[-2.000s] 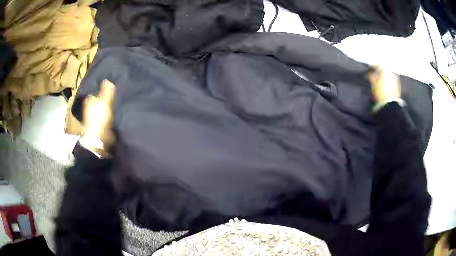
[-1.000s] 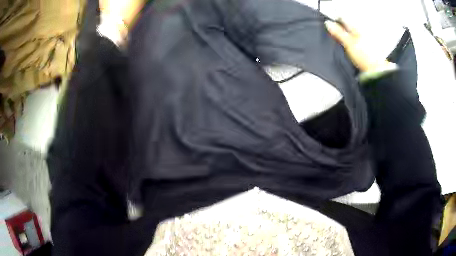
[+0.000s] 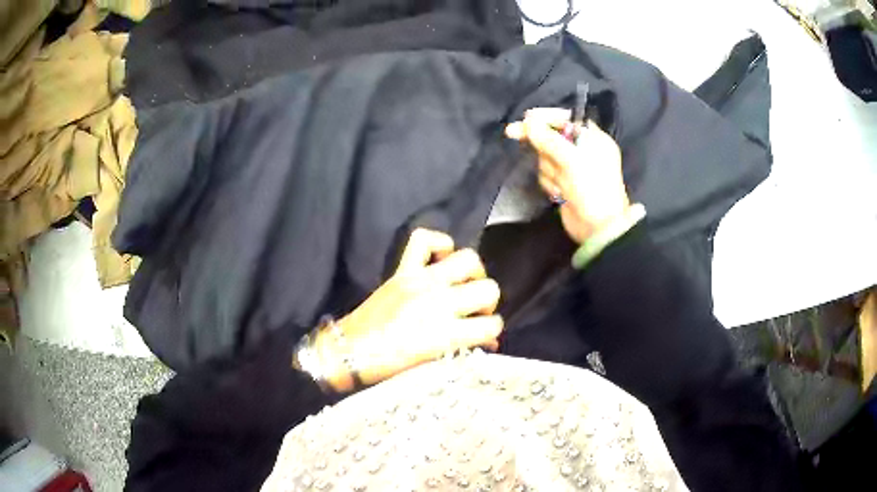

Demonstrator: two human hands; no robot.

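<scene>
A dark jacket point(image 3: 288, 183) lies spread across the white table in front of me. My left hand point(image 3: 423, 307) is closed on a fold of the jacket near its lower middle. My right hand point(image 3: 577, 173) is at the upper right of the jacket, beside an opening where a pale patch shows. It holds a small tool with a reddish part and a thin dark tip, perhaps thread snips point(image 3: 581, 104). Most of the tool is hidden in the fingers.
Tan garments point(image 3: 67, 125) are piled at the far left. Another dark garment point(image 3: 317, 38) lies behind the jacket. The white table point(image 3: 808, 211) shows at the right. A dark cord loop point(image 3: 546, 19) is at the top. Speckled floor point(image 3: 77, 394) shows at the lower left.
The jacket has been turned and laid flatter. My left hand has come from the upper left to the lower middle and grips cloth. My right hand has moved inward, with the small tool now visible.
</scene>
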